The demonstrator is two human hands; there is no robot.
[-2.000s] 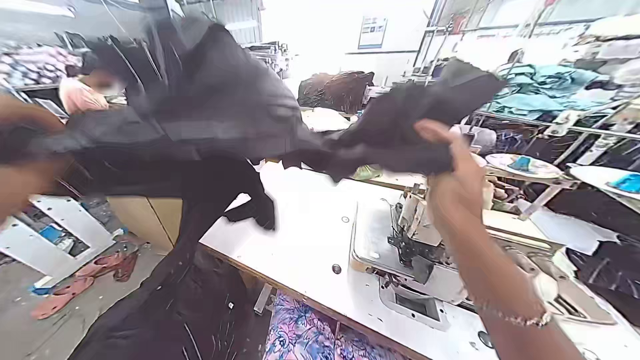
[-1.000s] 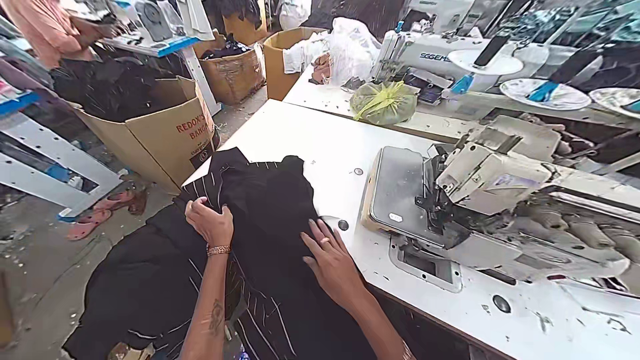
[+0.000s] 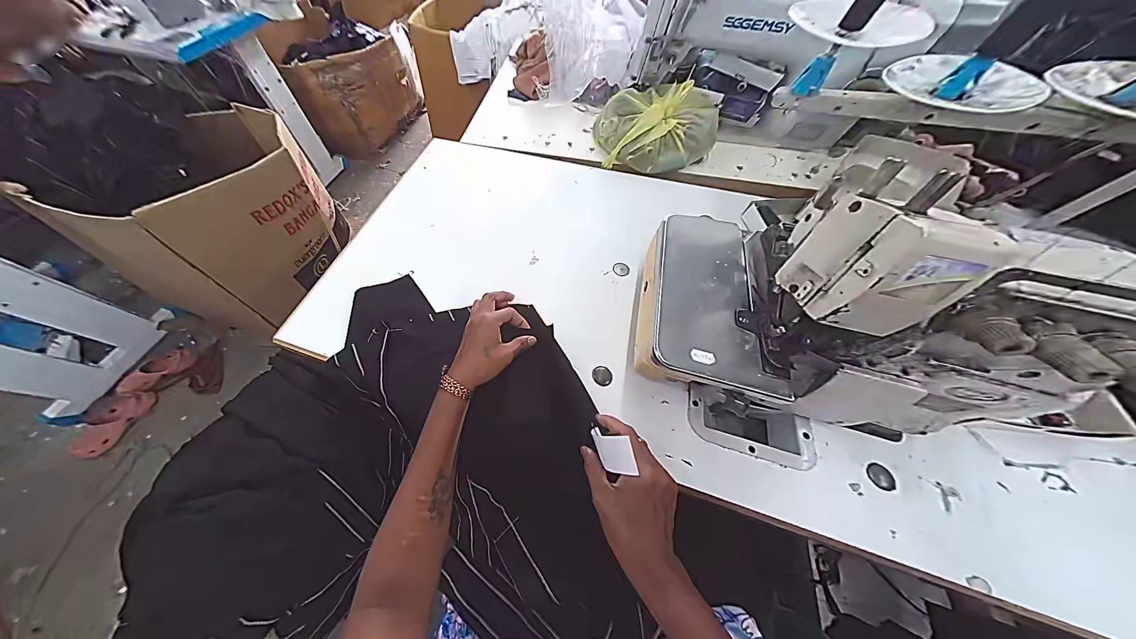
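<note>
Black fabric with pale seam threads lies over the near left edge of the white table and hangs down in a heap. On its upper part rests my left hand, fingers curled and thumb apart, near the fabric's top edge; whether it pinches cloth is not clear. My right hand holds the fabric's right edge between thumb and fingers, where a small white tag sticks out. An overlock sewing machine with a grey metal plate stands on the table to the right of both hands.
Cardboard boxes hold dark cloth, the nearest box being left of the white table. Behind the table, a yellow-green plastic bag sits beside another sewing machine. Pink sandals lie on the floor. Part of a person shows at upper left.
The fabric, held up in the air two seconds ago, now lies on the table. Since one second ago my right hand has taken its right edge, where a white tag now shows.
</note>
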